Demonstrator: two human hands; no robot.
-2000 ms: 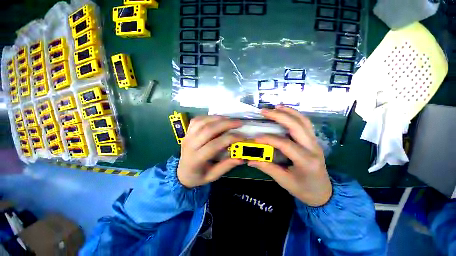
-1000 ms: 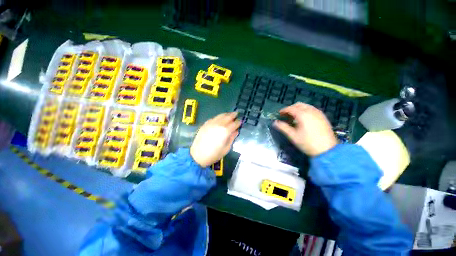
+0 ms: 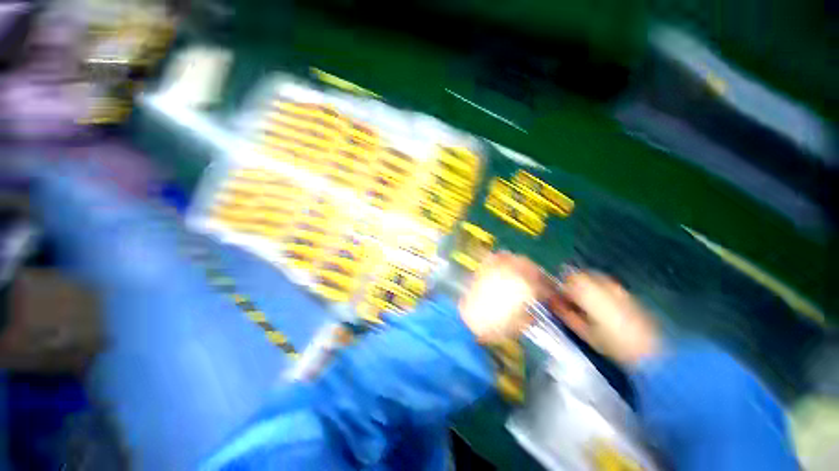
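Observation:
The frame is heavily motion-blurred. My left hand [image 3: 501, 296] and my right hand [image 3: 607, 315] are close together over the bench, fingertips nearly meeting. Fingers look bent; whether they hold anything is too blurred to tell. A white work pad [image 3: 561, 419] lies below them at the lower right, with a yellow device housing [image 3: 612, 456] on it, cut by the bottom edge. Another yellow housing [image 3: 509, 370] lies just below my left hand. Another housing [image 3: 475, 245] lies just above my left hand.
A blister tray [image 3: 213, 191] with rows of yellow housings fills the left centre. Several loose yellow housings [image 3: 526, 202] lie right of it. A yellow strip [image 3: 754, 274] lies at the right. Blue floor with striped tape [image 3: 262, 322] shows lower left. A blurred person may be upper left.
The view has swung left, so the tray and housings sit further right. My hands, apart over the film sheet a second ago, are now close together. Earlier they held a yellow housing, now on the pad.

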